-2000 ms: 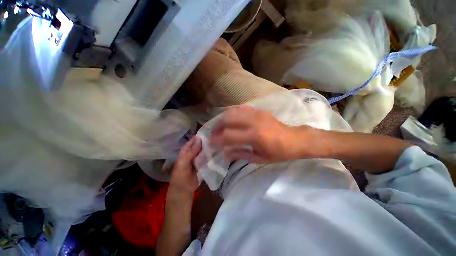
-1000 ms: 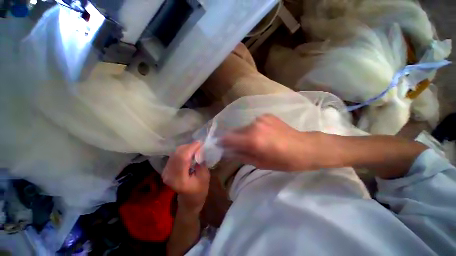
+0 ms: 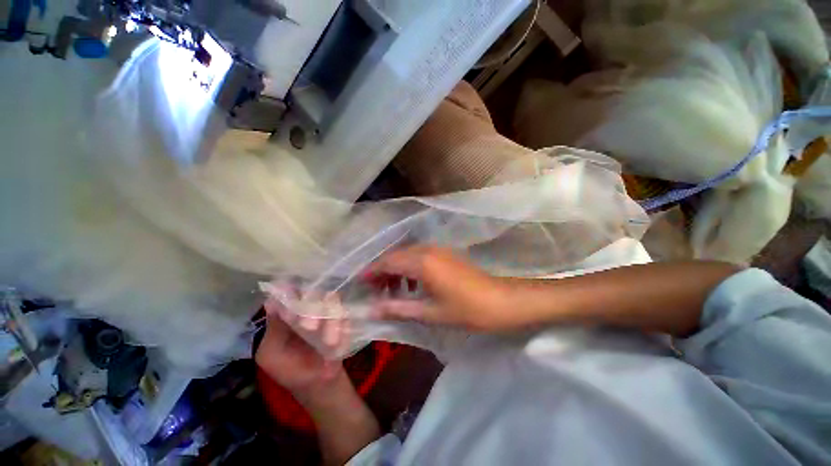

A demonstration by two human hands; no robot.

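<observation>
Sheer cream-white fabric [image 3: 510, 214] lies over my lap and runs left to a cloudy heap [image 3: 210, 209] on the machine table. A narrow, denser white line crosses it above my hands. My left hand [image 3: 305, 332] holds the fabric, with thin layers over its fingers. My right hand [image 3: 437, 287] is just right of it, slightly blurred, with bent fingers at the same fabric; its fingertips are partly veiled by it. No tool can be made out in either hand.
The white machine [image 3: 428, 73] is at the upper left, its lamp shining on metal parts. A tied fabric bundle [image 3: 674, 118] with a pale lavender strip [image 3: 720, 177] is at the upper right. A red stool [image 3: 287, 405] and floor clutter are below left.
The bunched fabric between my hands is now spread out, with its edge line stretched towards the heap. My left hand has turned, its fingers now under the fabric. The view has shifted slightly.
</observation>
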